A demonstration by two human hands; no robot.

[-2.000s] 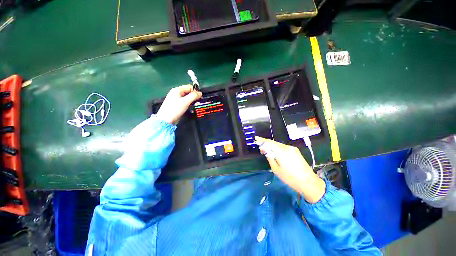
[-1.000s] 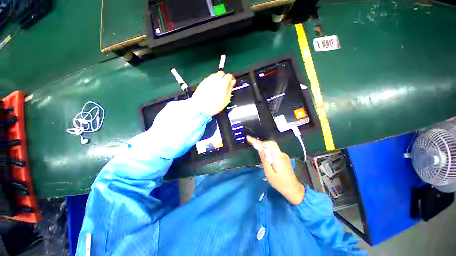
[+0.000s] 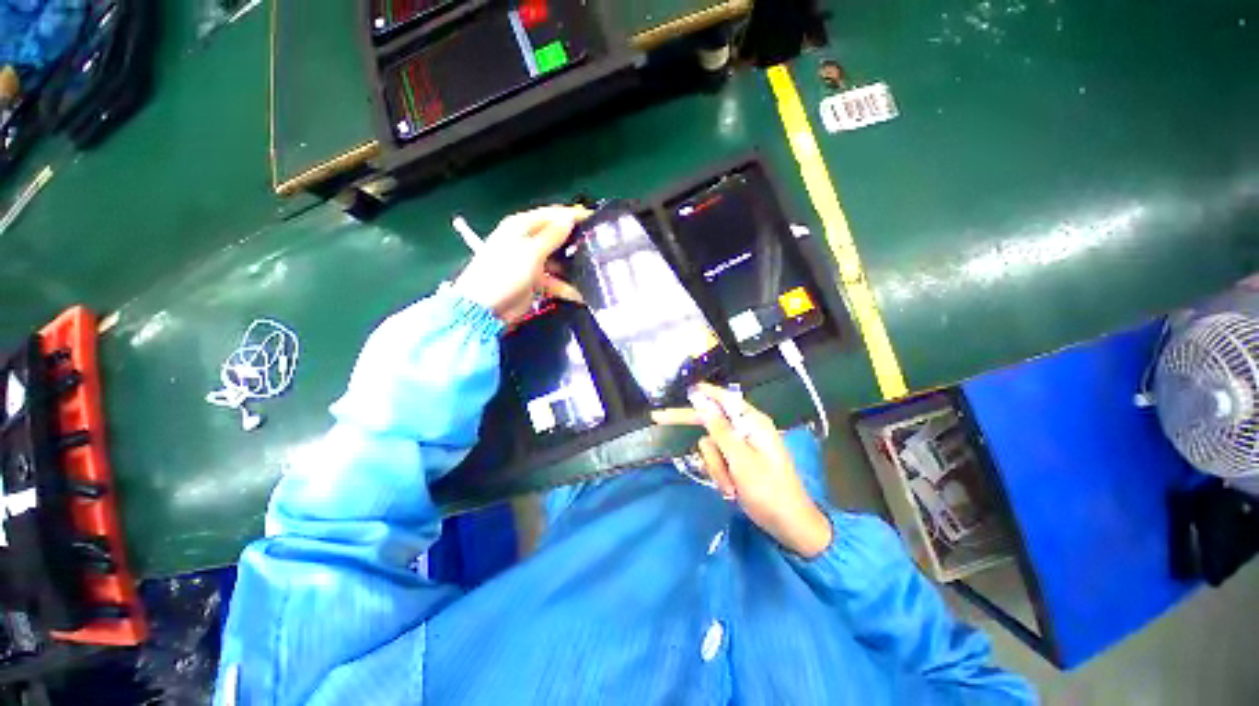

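Note:
My left hand [image 3: 522, 262] grips the far end of the middle smartphone [image 3: 639, 304], which is tilted and raised from its slot in the black tray [image 3: 642, 424]. My right hand [image 3: 746, 462] is at that phone's near end with a small white piece [image 3: 715, 401] between its fingers; a thin white cable loops beneath it. A second phone [image 3: 558, 370] lies in the slot to the left, partly behind my left arm. A third phone [image 3: 743, 262] lies in the right slot with a white cable [image 3: 804, 384] at its near end. A white plug [image 3: 467, 232] shows beyond my left hand.
A second phone tray [image 3: 476, 113] sits on the raised platform [image 3: 322, 173] beyond. White earphones [image 3: 258, 364] lie at left by an orange-red rack [image 3: 93, 483]. Yellow tape [image 3: 835, 228] and a barcode label [image 3: 859, 106] are at right. A box of white pieces [image 3: 935, 483], blue bin [image 3: 1070, 483] and fan [image 3: 1211, 393] are lower right.
My left hand has taken hold of the middle phone, and it is now lifted and tilted. My right hand has moved from the screen to its near end. The camera view has shifted.

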